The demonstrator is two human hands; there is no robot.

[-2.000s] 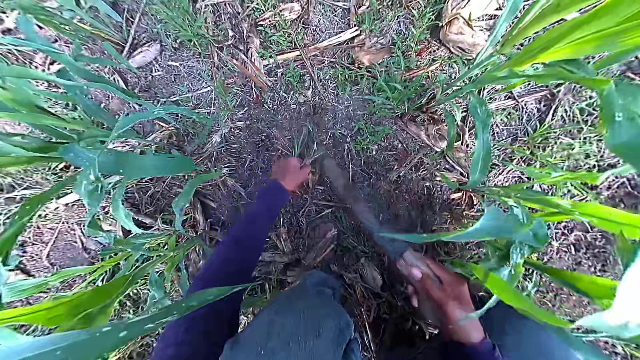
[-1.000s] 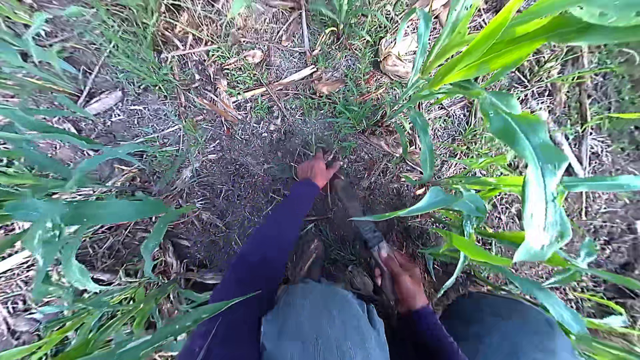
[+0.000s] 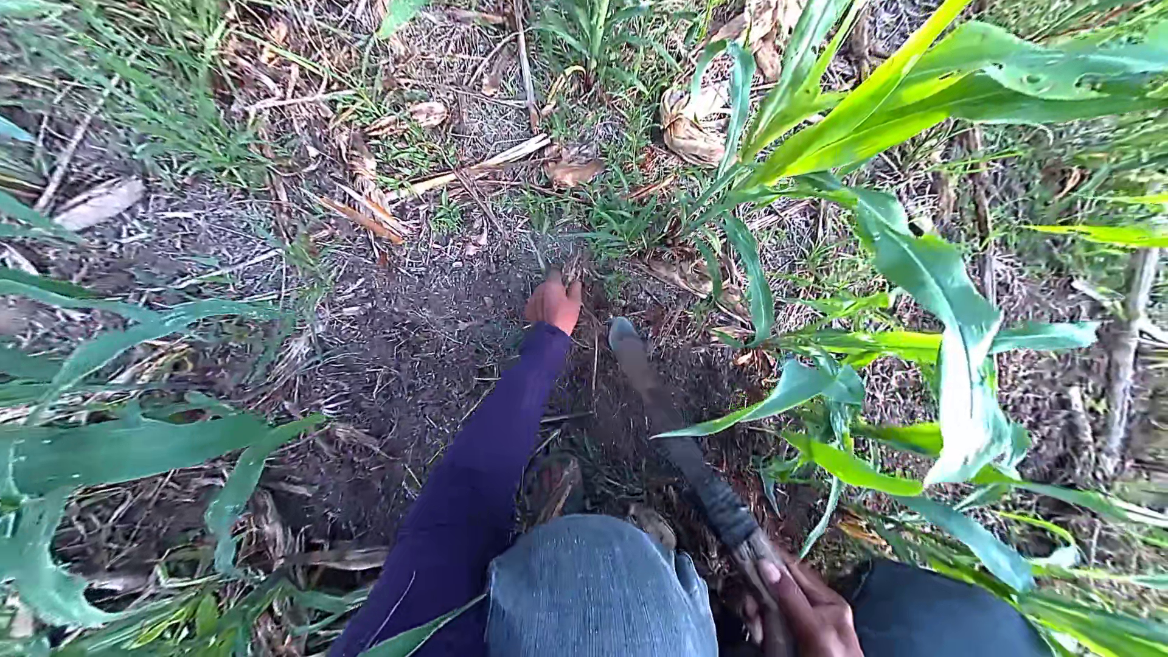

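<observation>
My right hand [image 3: 803,607] grips the handle of a machete [image 3: 671,411] at the lower right. Its dark, soil-dusted blade slants up and left, with the rounded tip just right of and below my left hand. My left hand [image 3: 555,303] reaches down to the ground, fingers closed around a small tuft of grass and dry stalks [image 3: 573,266]; the fingertips are partly hidden. Dark bare soil [image 3: 411,365] lies left of that hand. A maize leaf crosses over part of the blade.
Maize plants [image 3: 949,283] stand on the right, and long maize leaves [image 3: 137,447] reach in from the left. Low weeds [image 3: 630,214], a dry husk [image 3: 698,123] and dry stalks [image 3: 474,171] lie ahead. My denim-covered knee [image 3: 598,584] is at the bottom.
The left hand, spread on the soil a second ago, is now closed at the grass tuft. The machete tip now shows apart from the left hand. The view has shifted.
</observation>
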